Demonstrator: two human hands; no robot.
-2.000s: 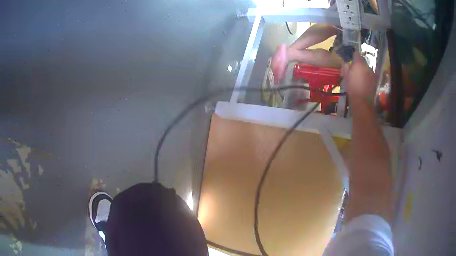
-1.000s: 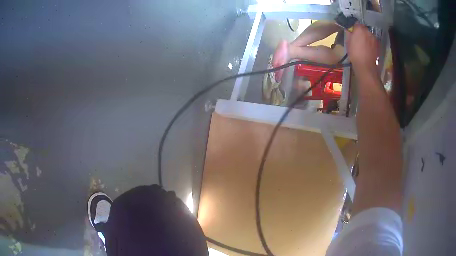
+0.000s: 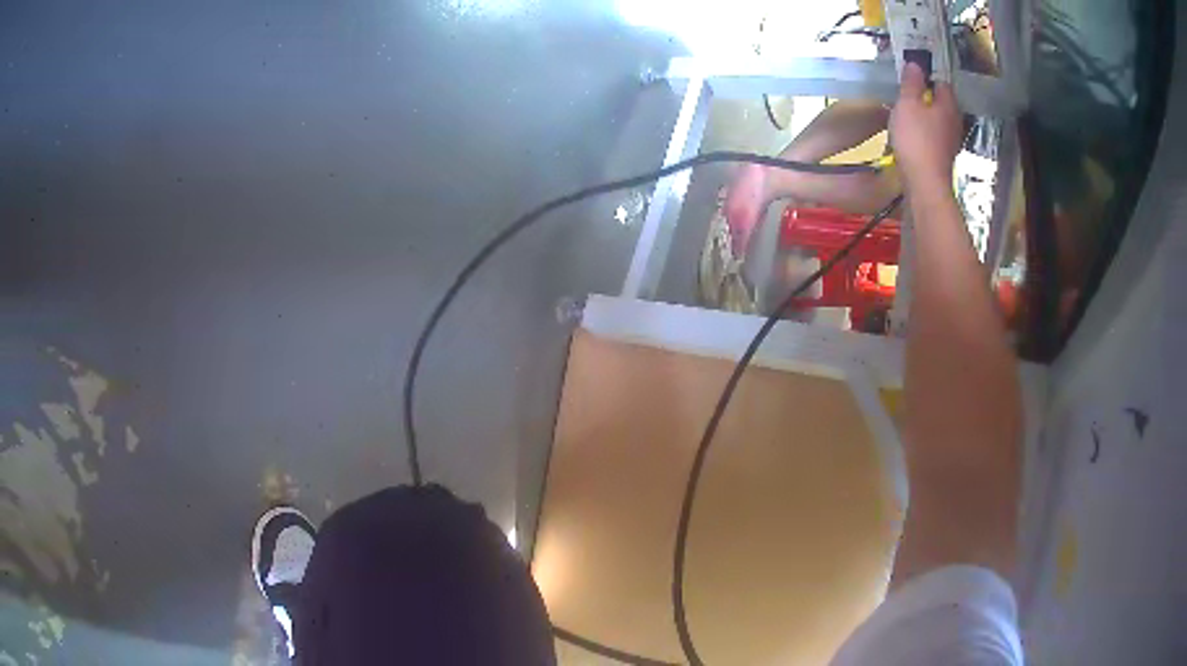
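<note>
My right hand (image 3: 927,135) reaches up from the lower right, with a pale sleeve at the forearm. Its fingertips grip a small black plug (image 3: 919,63) with a bit of yellow beside it. The plug is against the face of a white power strip (image 3: 913,21) at the top; I cannot tell whether it is fully seated. A black cord (image 3: 562,206) loops from near my knee to a yellow piece beside my wrist. Another black cord (image 3: 729,390) runs down from my wrist over the tan panel. My left hand is not in view.
A white frame (image 3: 703,321) borders a tan panel (image 3: 703,481). Beyond it are a red plastic object (image 3: 840,232) and another person's bare limbs (image 3: 833,137). My dark-clothed knee (image 3: 423,572) and shoe (image 3: 283,553) are lower left. A dark green edge (image 3: 1087,169) is at right.
My right hand has moved up along the strip since the earliest frame, with the plug now upright against its face. The looping cord has risen, and the view has shifted slightly.
</note>
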